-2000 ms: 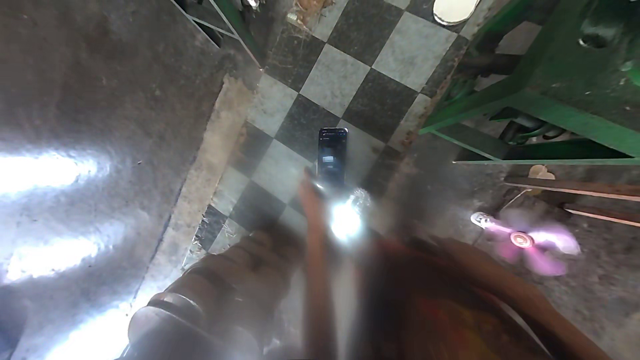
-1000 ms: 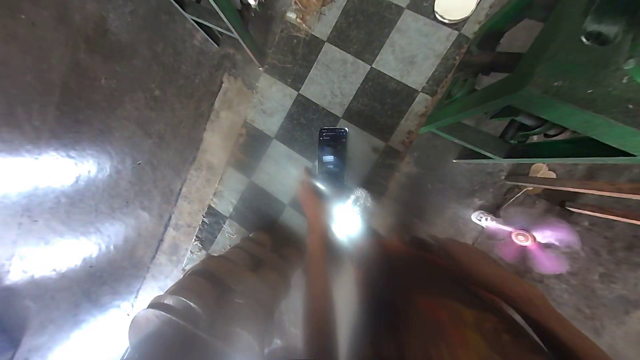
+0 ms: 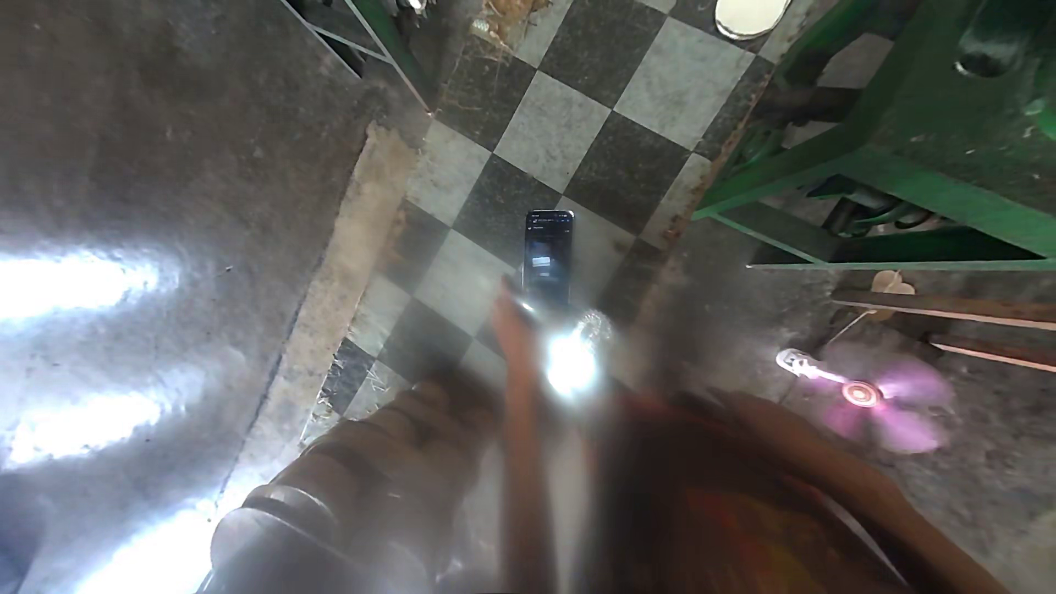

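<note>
A dark smartphone point(image 3: 549, 252) with a lit screen is upright in the view near the middle, seen against the checkered tiles. My left hand point(image 3: 511, 313) is at its lower left edge and appears closed on it; blur and a bright glare hide the fingers and the phone's lower end. The left forearm runs down to the bottom edge. At the lower right a bare right arm reaches inward past dark reddish cloth, but its hand cannot be made out.
Green metal machine frame point(image 3: 916, 190) stands at the upper right. Below it lie long bars point(image 3: 949, 307) and a pink-bladed fan point(image 3: 860, 393). Another metal stand point(image 3: 375, 41) is at the upper left, and a round white-topped object point(image 3: 749, 15) at the top. Blurred rounded grey-brown shapes point(image 3: 355, 495) fill the lower left.
</note>
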